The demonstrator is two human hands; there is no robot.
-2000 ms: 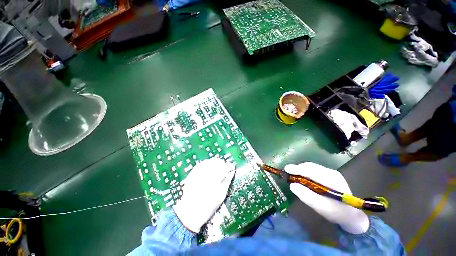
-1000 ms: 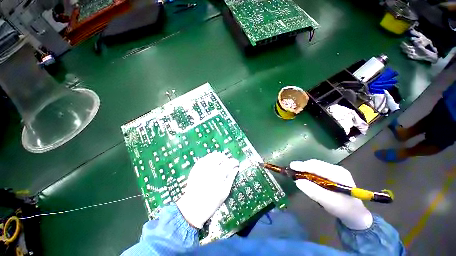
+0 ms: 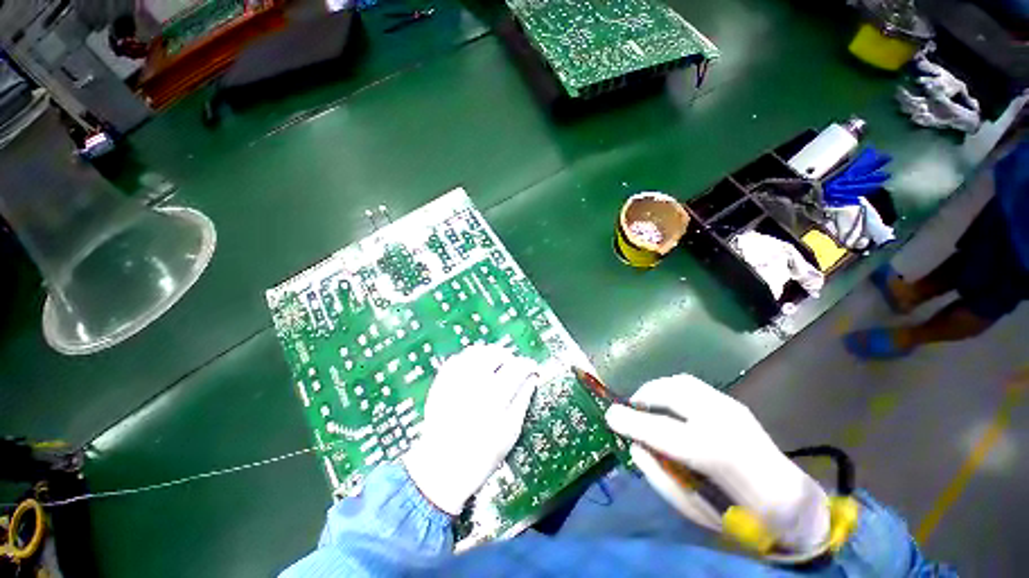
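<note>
A green printed circuit board (image 3: pixel 384 327) lies solder side up in front of me. My left hand (image 3: pixel 474 423), in a white glove, is over its lower middle with fingers pinched. A thin pale solder wire (image 3: pixel 203 472) runs from the left to the board's left edge and towards this hand; its end at the fingertips cannot be made out. My right hand (image 3: pixel 722 452), also gloved, is shut on the soldering iron (image 3: pixel 595 387). The iron's brown-orange front is at the board's right edge; its yellow handle shows below the palm, partly hidden.
A yellow-black pot (image 3: pixel 651 229) and a divided black tray (image 3: pixel 739 209) stand right of the board. A clear funnel (image 3: pixel 135 282) is at the left. Another board (image 3: pixel 615 45) is at the back. A yellow ring (image 3: pixel 23 528) is at lower left. A person's legs (image 3: pixel 959 282) show at the right.
My right hand has turned over the iron, whose handle now points down and right beneath the palm, with its black cord showing. My left hand has hardly moved. The view has shifted slightly.
</note>
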